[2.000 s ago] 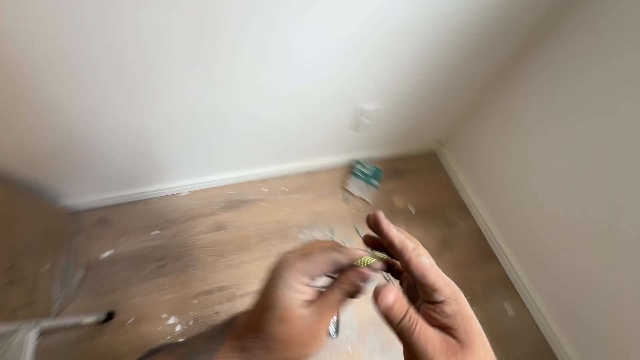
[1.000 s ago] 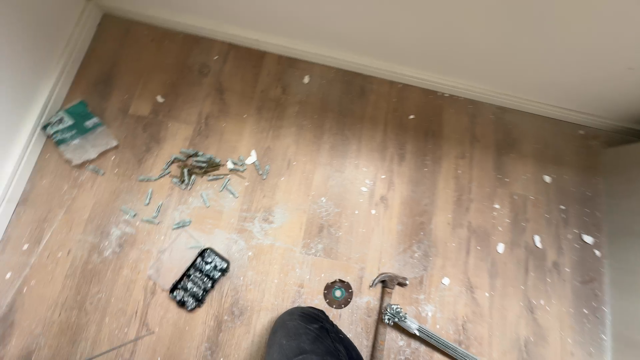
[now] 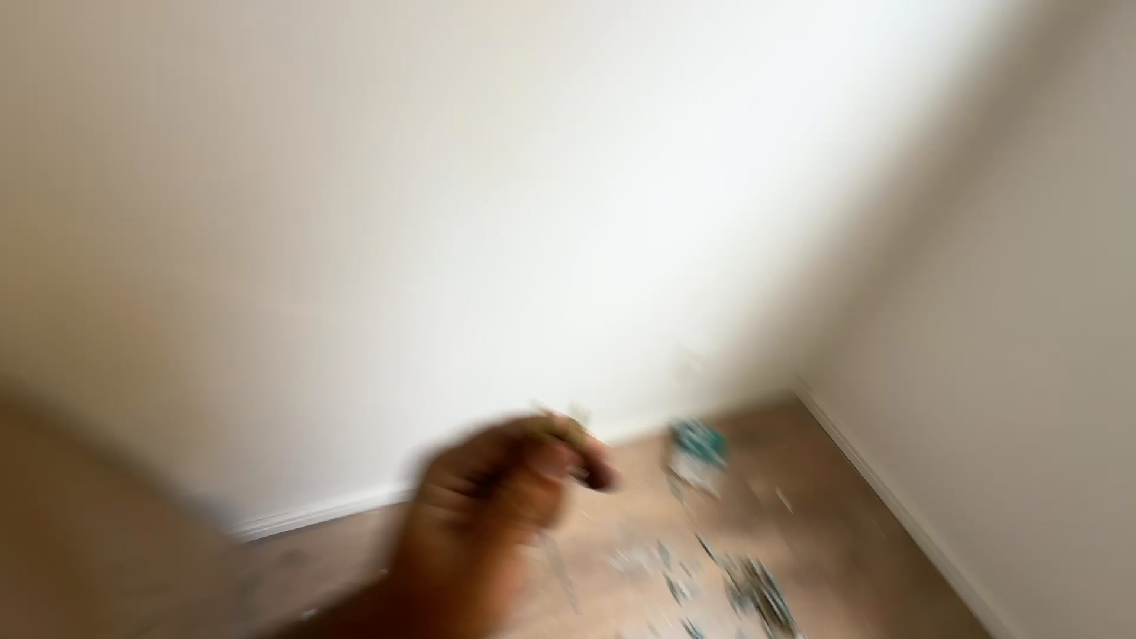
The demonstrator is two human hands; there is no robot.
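My left hand (image 3: pixel 488 515) is raised in the lower middle of the head view, in front of the white wall, and strongly blurred. Its fingers are curled, with a small yellowish item (image 3: pixel 564 426) pinched at the fingertips; blur hides what it is. My right hand is out of the frame. Beyond the hand, to the right, a pile of small greyish-green pieces (image 3: pixel 759 595), which look like wall plugs or anchors, lies on the wood-look floor. A torn green and clear packet (image 3: pixel 698 453) lies further back, near the wall.
A white wall (image 3: pixel 532 222) fills the upper view, with a white baseboard (image 3: pixel 324 513) along its foot. Another wall (image 3: pixel 994 355) meets it at the right corner. A brown surface (image 3: pixel 80 532) stands at the lower left. White debris is scattered on the floor.
The view has swung from the floor back up to the wall. My left hand, out of frame one second ago, is in view again; both hands showed together two seconds ago.
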